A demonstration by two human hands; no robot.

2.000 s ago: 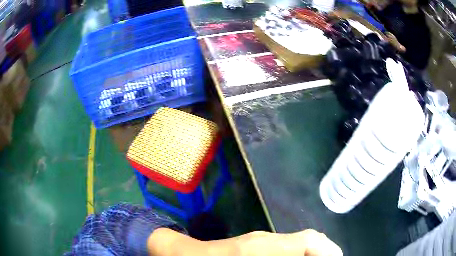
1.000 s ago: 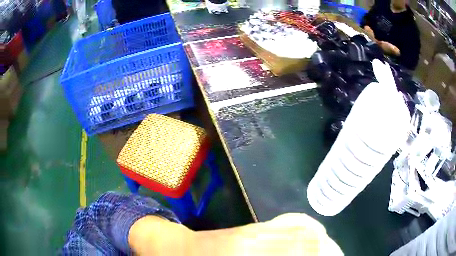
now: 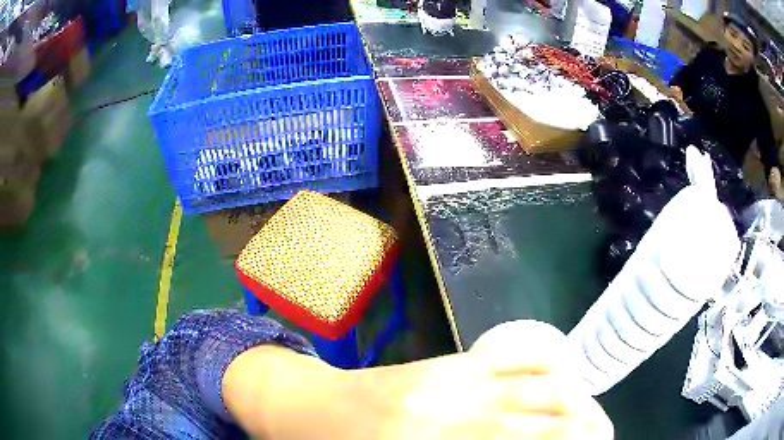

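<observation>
My left hand (image 3: pixel 524 400) reaches in from the bottom left, in a blue checked sleeve. It is at a round white plastic housing (image 3: pixel 522 337), whose rounded edge shows just above my fingers. The fingertips and most of the housing are hidden. A stack of ribbed white housings (image 3: pixel 658 288) leans on the table just right of my hand, with a white flap at its upper end. My right hand is not in view.
White angular frames (image 3: pixel 739 344) are heaped at the right, black dome parts (image 3: pixel 640 163) behind the stack. A cardboard box (image 3: pixel 537 133) holds small white parts. A stool (image 3: pixel 318 258) and blue crate (image 3: pixel 271 129) stand left of the table (image 3: pixel 481 284). A person (image 3: pixel 722 94) stands at the back right.
A round white housing now shows at my left hand, where none showed before. The hand has moved slightly up and right. The view has shifted, so the crate and stool sit further right.
</observation>
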